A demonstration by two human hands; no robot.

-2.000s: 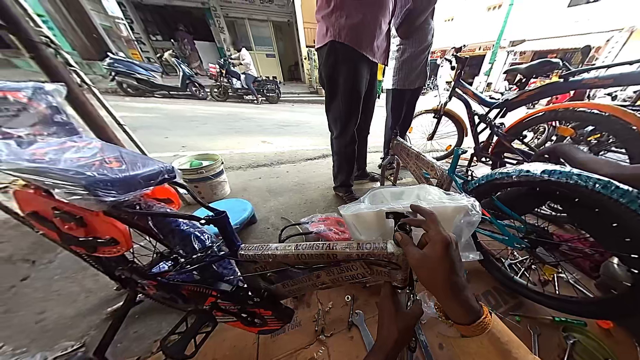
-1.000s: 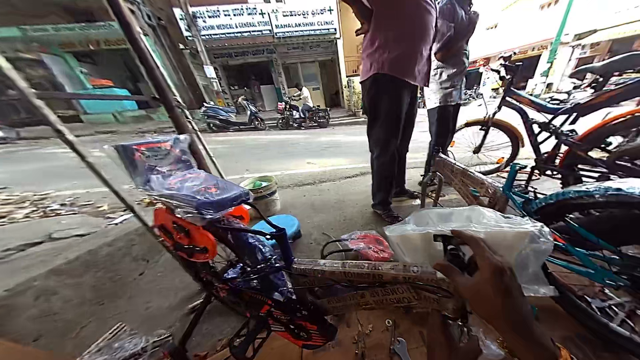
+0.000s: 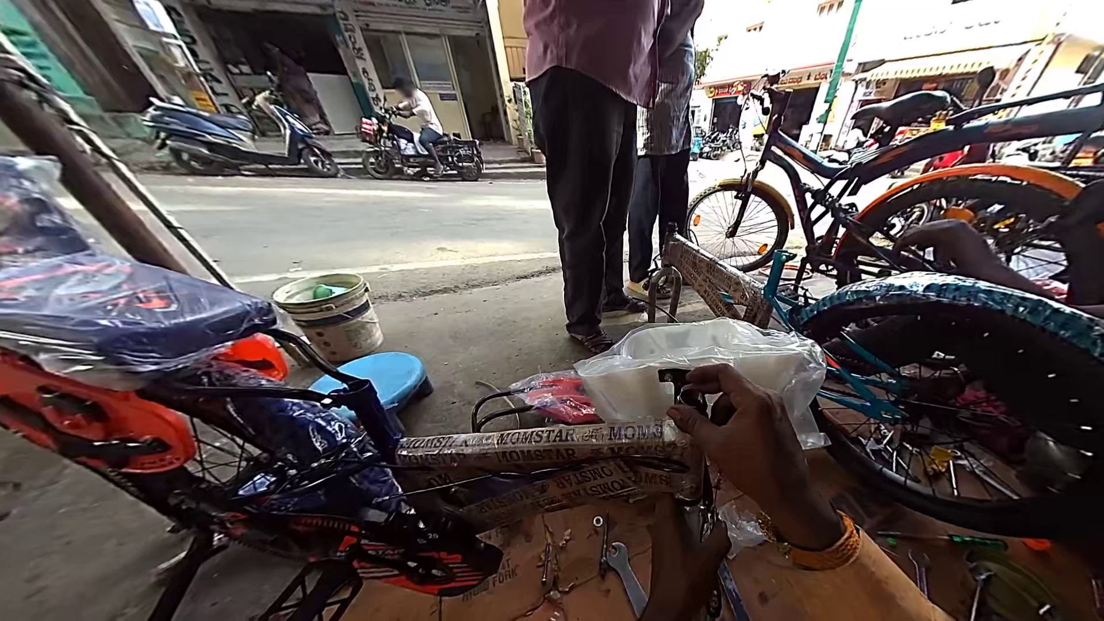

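Note:
A bicycle frame (image 3: 543, 444) wrapped in printed protective film runs across the lower middle. At its front end, my right hand (image 3: 750, 440) has thumb and fingers closed on a small black metal bracket (image 3: 677, 379) above the head tube. My left hand (image 3: 677, 556) is lower, around the parts beneath the head tube; what exactly it grips is hidden. Behind the right hand lies a clear plastic bag (image 3: 716, 345) with white contents. The plastic-covered saddle (image 3: 129, 306) is at the left. An open-end wrench (image 3: 625, 576) lies on the cardboard beside the left hand.
A blue stool (image 3: 379, 379) and a white bucket (image 3: 332, 323) stand behind the bicycle. Two people stand beyond the bag. A teal bicycle's wheel (image 3: 949, 297) is at the right, near another person's arm (image 3: 975, 254) and scattered tools. A screwdriver (image 3: 957, 541) lies below the wheel.
The view has swung right since one second ago. My right hand, flatter over the head tube then, now pinches the bracket with bent fingers.

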